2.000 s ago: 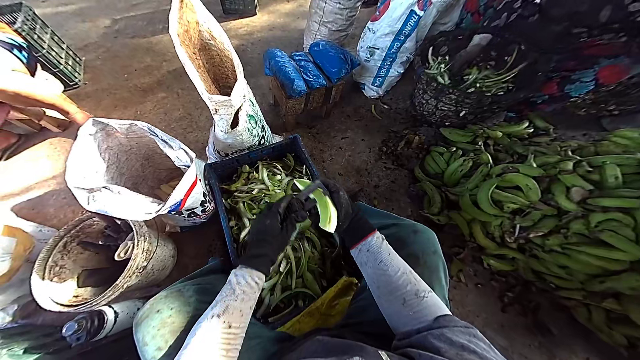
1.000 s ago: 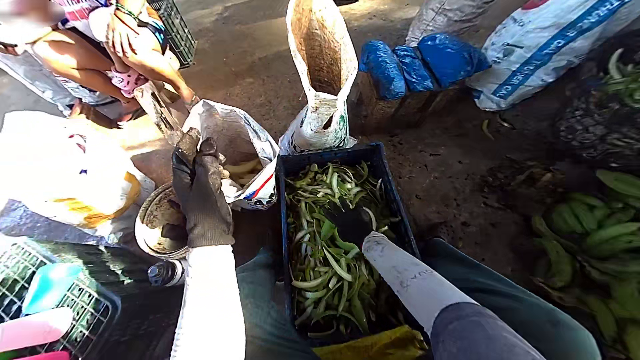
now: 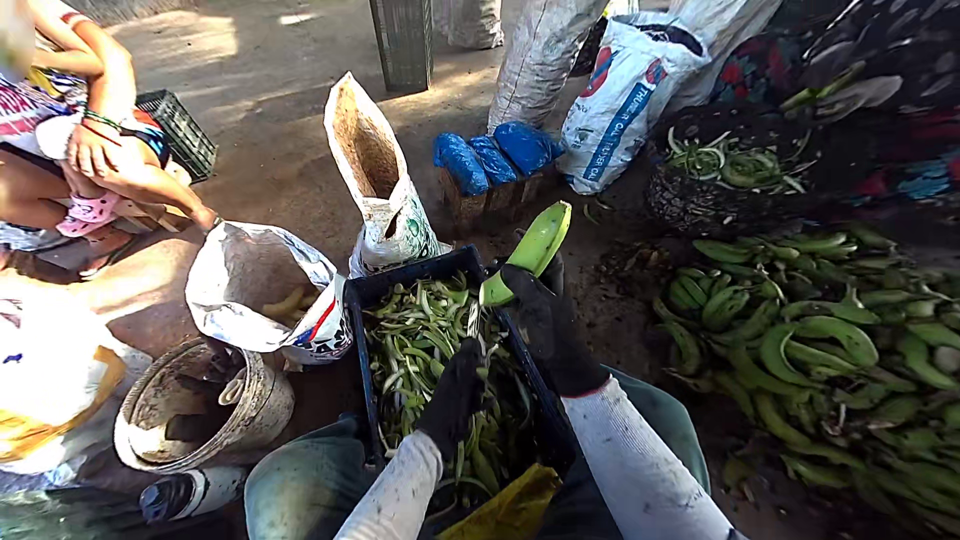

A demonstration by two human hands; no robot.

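My right hand (image 3: 544, 322), in a black glove, grips a green plantain (image 3: 538, 244) above the right edge of a dark blue plastic crate (image 3: 366, 375). The plantain's upper end points up and away from me. My left hand (image 3: 454, 394), also gloved in black, is over the crate, shut on what looks like a knife; its narrow blade (image 3: 473, 319) points up, close to the plantain's lower end. Green and pale peel strips (image 3: 420, 337) fill much of the crate between my knees. The fingertips of both hands are partly hidden.
Left of the crate stand an open white sack (image 3: 225, 300) with peeled pieces and a dirty bucket (image 3: 135, 420). Beyond it are an upright sack (image 3: 405, 232) and blue bundles (image 3: 491, 161). A plantain heap (image 3: 810, 352) lies right. A person (image 3: 97, 142) sits at left.
My left hand has come back from above the open white sack to over the crate. My right hand, among the peels one second ago, has risen and holds a plantain. The view has swung right.
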